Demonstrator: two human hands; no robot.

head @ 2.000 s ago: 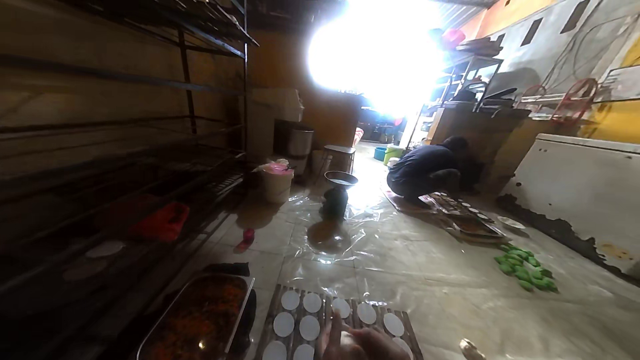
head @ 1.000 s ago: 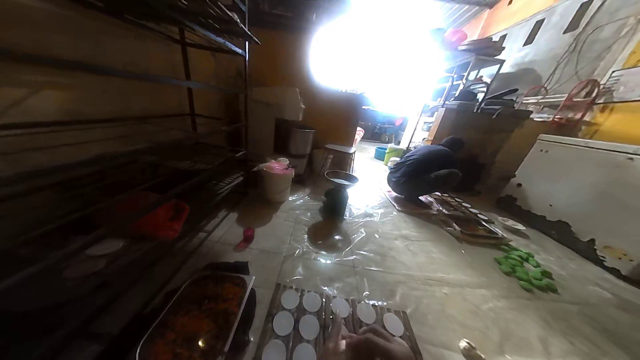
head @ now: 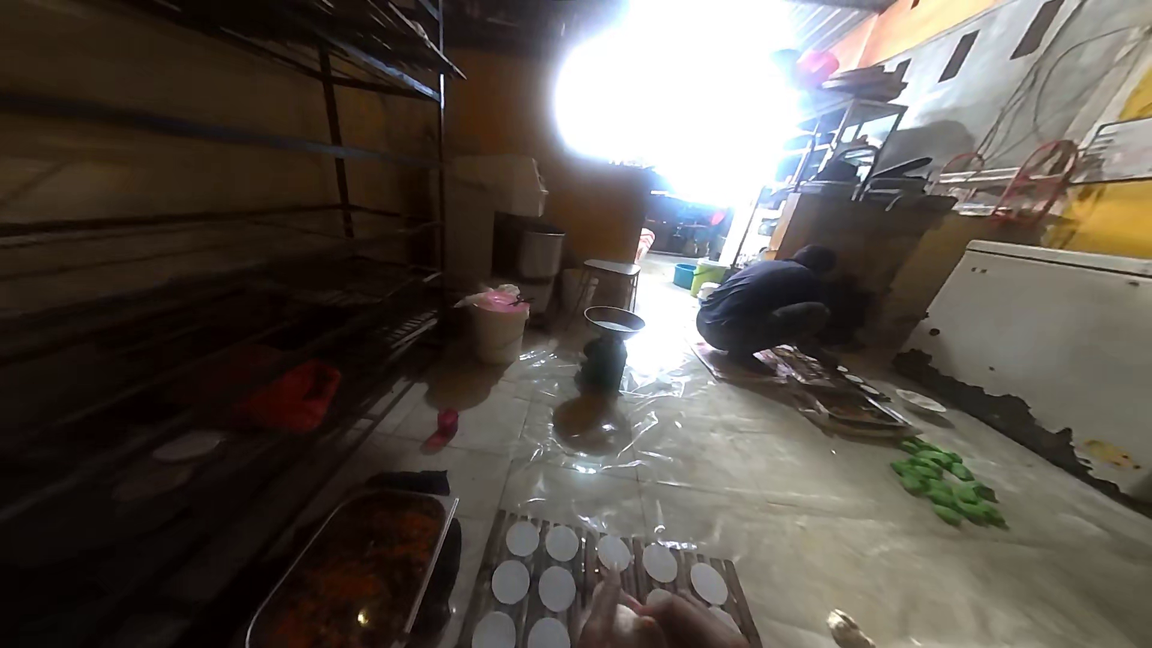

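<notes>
At the bottom centre, my left hand [head: 605, 614] and my right hand [head: 688, 621] are close together over a slatted tray [head: 533, 562]. Between their fingers is a small pale lump [head: 627, 617], which looks like dough. Rows of white round discs [head: 557, 588] lie on the tray. One left finger points up at a disc [head: 614, 552] in the back row. Left of the tray stands a metal pan [head: 447, 540] with an orange-brown filling [head: 360, 567]. The lower parts of both hands are cut off by the frame edge.
A scale with a round pan [head: 615, 321] stands ahead on plastic sheeting. Nearby is a white bucket [head: 499, 333]. A person [head: 765, 301] squats by trays [head: 855, 409] at right. Green items [head: 949, 481] lie on the floor. Dark metal racks [head: 337, 148] line the left.
My hands have shifted slightly over the tray, and their fingers have changed position around the pale lump. The squatting person stays in the same place.
</notes>
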